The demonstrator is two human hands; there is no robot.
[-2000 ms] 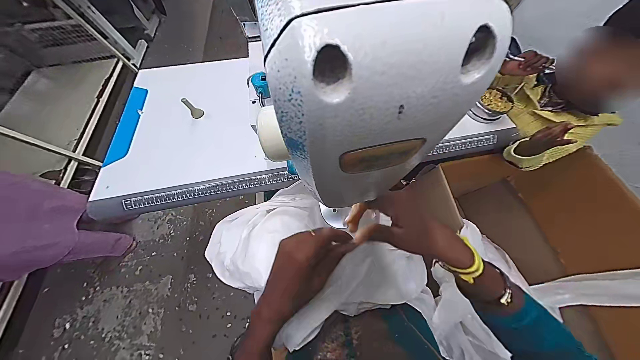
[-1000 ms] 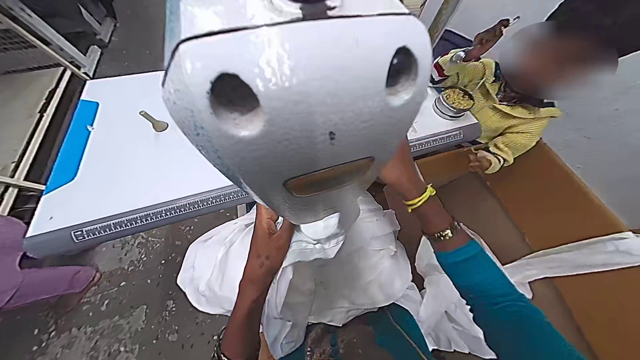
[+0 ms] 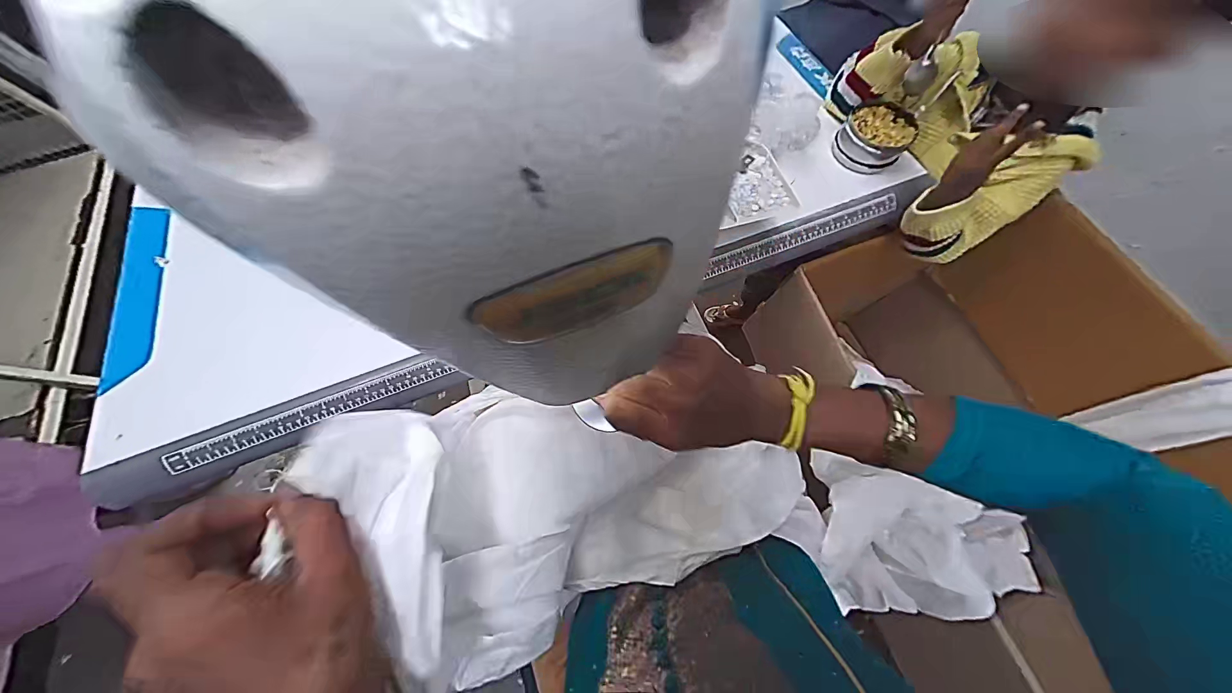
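The grey-white head of a sewing or button machine [image 3: 462, 192] fills the upper middle and hides what lies behind it. White cloth [image 3: 520, 481] hangs beneath it and spreads over the lap. My left hand [image 3: 250, 577], at the lower left, pinches a small white bit, perhaps a cloth edge or thread, beside the cloth. My right hand [image 3: 674, 395], with a yellow band and a metal bracelet on its wrist, is closed at the lower tip of the machine head, against the white cloth; its fingertips are partly hidden.
A white worktable [image 3: 260, 327] with a ruler edge runs behind the machine. Right of it stands an open cardboard box [image 3: 1088, 298] with a white strip across it. At the upper right, a person in a yellow knit sits by a metal bowl of food [image 3: 866, 144]. Purple clothing shows at left.
My left hand has moved from beneath the machine head out to the lower left. My right hand, mostly hidden behind the head one second ago, now shows at its tip. The view has shifted closer.
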